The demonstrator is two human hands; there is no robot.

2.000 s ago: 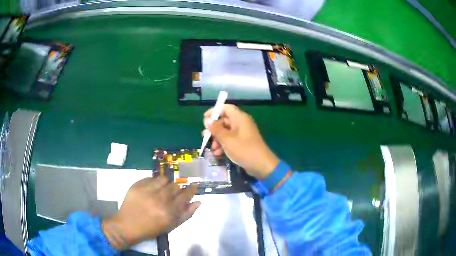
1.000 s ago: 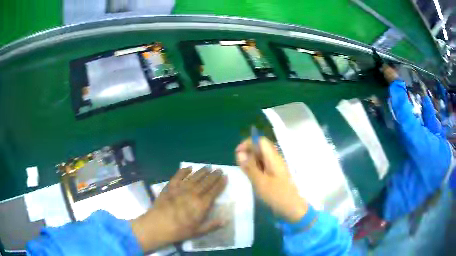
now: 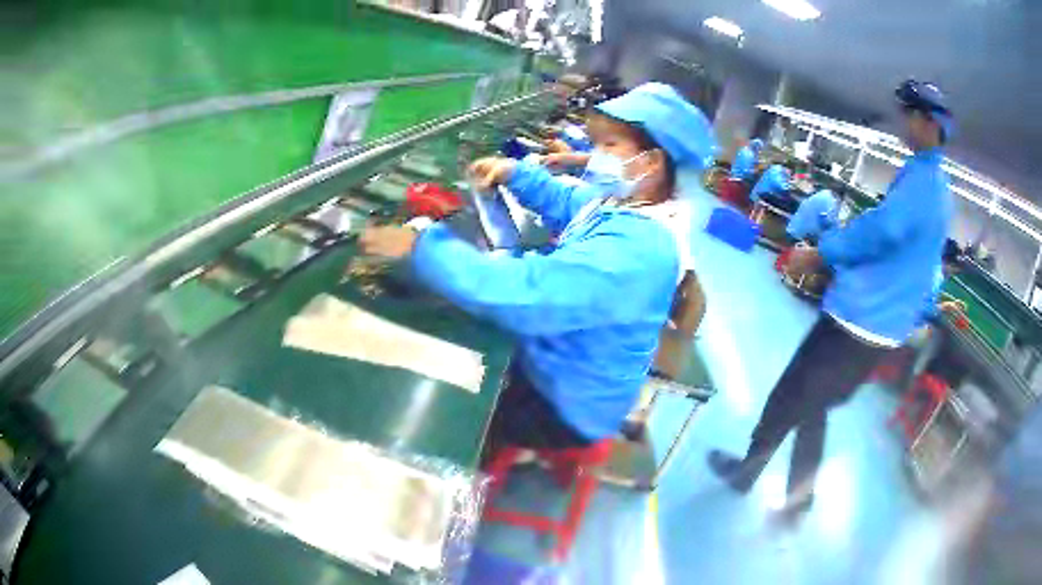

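Neither of my hands is in the picture. Nearest in front of me lie stacked sheet strips [image 3: 303, 480], long and grey-beige, on the dark green belt [image 3: 126, 514]. A clear plastic bag [image 3: 463, 509], shiny and crumpled, lies at their right end. A second beige strip [image 3: 383, 343] lies beyond them. Tablet units [image 3: 86, 389] lie blurred along the belt's left side. A corner of a white sheet [image 3: 185, 576] shows at the bottom edge.
A seated worker in a blue smock [image 3: 571, 280] reaches over the belt. Another person [image 3: 886, 251] stands in the aisle at right. A red stool [image 3: 543, 491] stands beside the belt. The green panel [image 3: 229, 69] runs along the left.
The view has swung right and up. My hands, the adhesive sheets and the unit worked on have left the picture. The neighbouring worker and aisle now show.
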